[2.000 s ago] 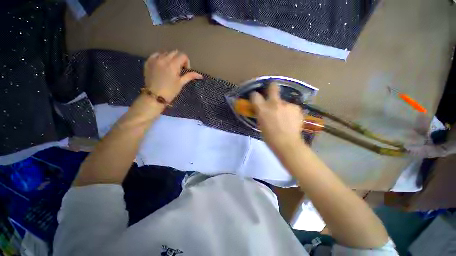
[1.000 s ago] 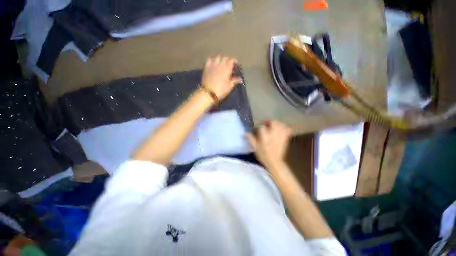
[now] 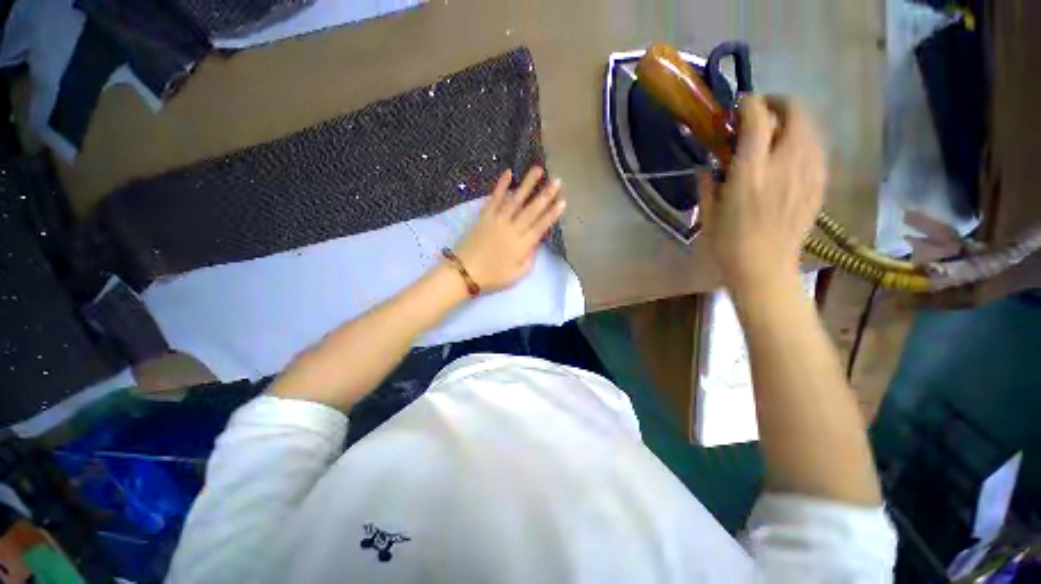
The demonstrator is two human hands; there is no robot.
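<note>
A dark speckled garment panel [image 3: 331, 160] lies flat, with its white interfacing [image 3: 285, 291] showing along the side near me. My left hand [image 3: 511, 237] rests flat on the panel's right end, fingers spread, across the border of dark cloth and white. The steam iron [image 3: 653, 131] stands right of the panel, apart from it, its orange-brown handle pointing up and left. My right hand [image 3: 767, 188] is curled around the rear of the handle; its palm side and some fingertips are hidden.
More dark pieces with white edges lie at the far left [image 3: 137, 51] and along the left side [image 3: 46, 285]. A ribbed yellowish hose [image 3: 850, 251] runs right from the iron. A white rectangle [image 3: 723, 382] is below the table's front edge. Dark and white pieces [image 3: 947, 126] lie at the right.
My right hand has left the panel's near right corner and moved to the iron's handle. My left hand has moved from the panel's far right part towards me and spread flat.
</note>
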